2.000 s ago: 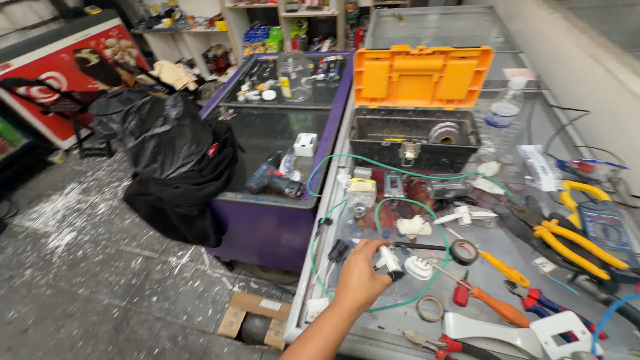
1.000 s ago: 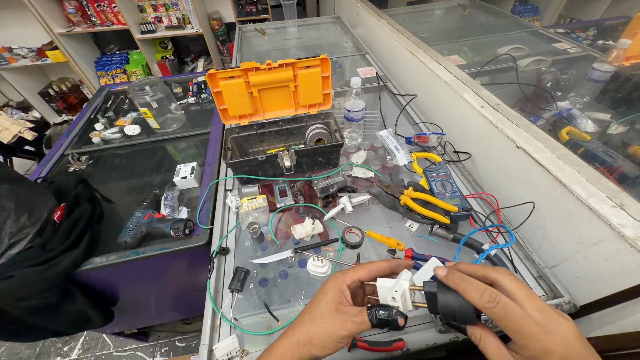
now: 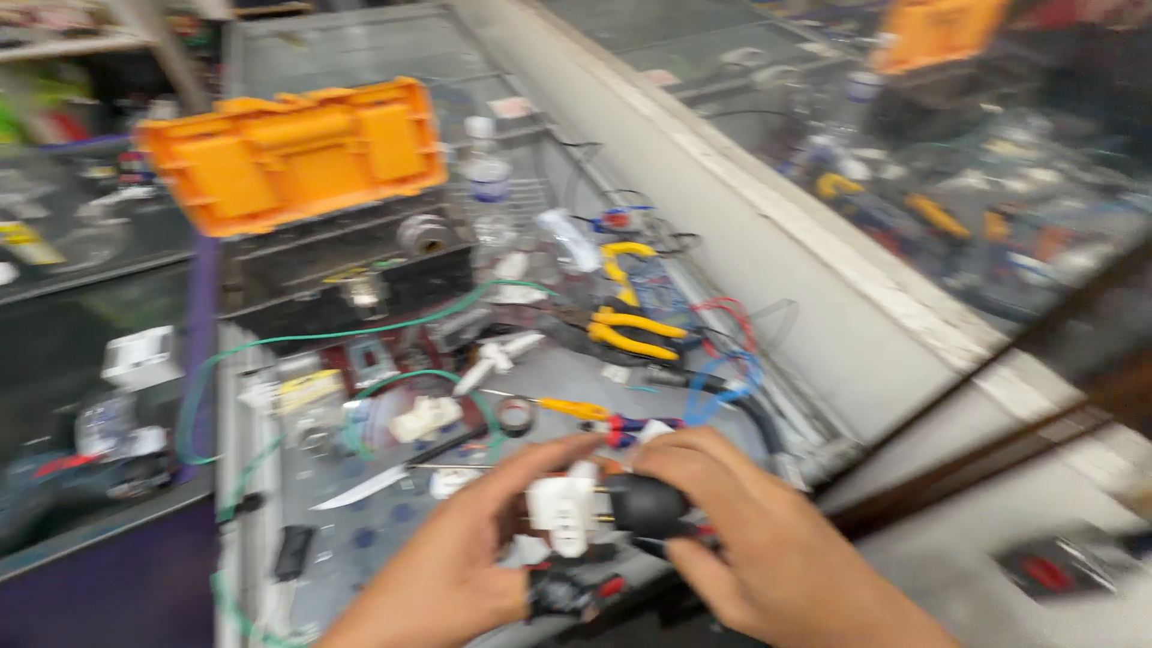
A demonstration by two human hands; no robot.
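Observation:
My left hand (image 3: 477, 549) grips a white plug adapter (image 3: 565, 511) near the front of the glass-topped counter. Facing it, my right hand (image 3: 747, 531) holds a black round plug (image 3: 643, 506), its metal pins against the adapter's right side; how deep they sit is blurred. Just beyond my fingers lie a roll of black tape (image 3: 516, 416), a screwdriver with a yellow handle (image 3: 573, 409) and a knife with a pale blade (image 3: 364, 488). A dark object with a red part (image 3: 571, 594) is below the adapter.
An opened toolbox with an orange lid (image 3: 301, 157) stands at the back, beside a plastic bottle (image 3: 486, 180). Yellow-handled pliers (image 3: 637, 333), a multimeter (image 3: 660, 292) and a green wire (image 3: 360, 335) lie on the counter. A pale ledge (image 3: 720, 216) runs along the right.
Two seconds ago only my left hand showed, with a white piece; a second ago both hands appeared with the adapter and black plug. They remain close together now. The view has swung right.

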